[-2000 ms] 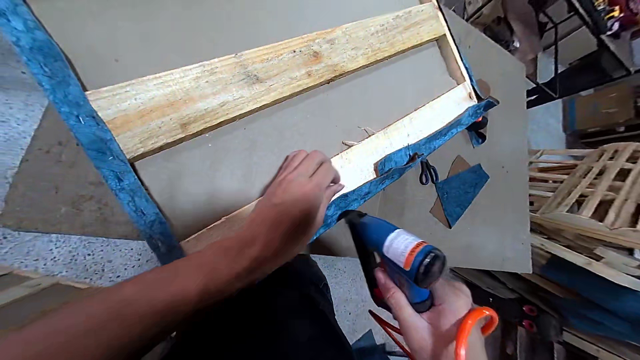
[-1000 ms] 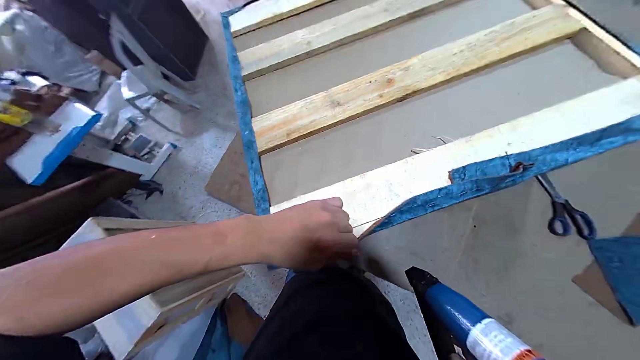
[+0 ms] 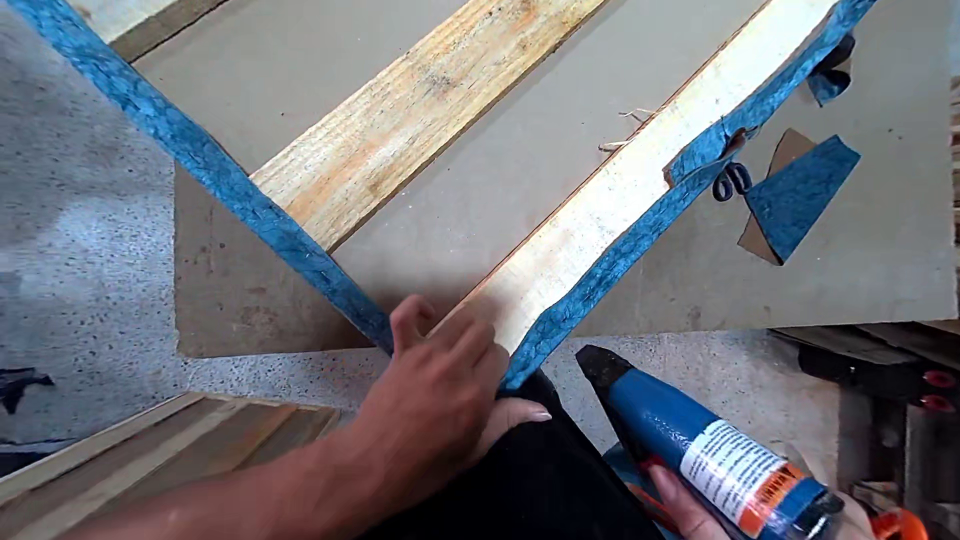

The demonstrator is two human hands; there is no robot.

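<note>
A wooden frame with blue fabric wrapped along its edges lies over a brown board. My left hand grips the frame's near corner, fingers on top of the pale slat and thumb at the fabric's outer side. To the right of that corner, my right hand is closed around a blue pneumatic stapler with a black nose and a warning label. The stapler's nose is apart from the frame. Most of the right hand is hidden behind the tool. A loose fabric flap is folded onto the slat farther up.
Dark-handled scissors and a blue fabric scrap lie on the brown board beside the frame. Another wooden frame is at lower left on the speckled floor. Dark items and wood stand at the right edge. An orange hose is beside the stapler.
Two seconds ago the stapler's nose was at the fabric edge beside my left hand; now it is apart from it. My left hand has moved along the slat to the corner. The view has shifted.
</note>
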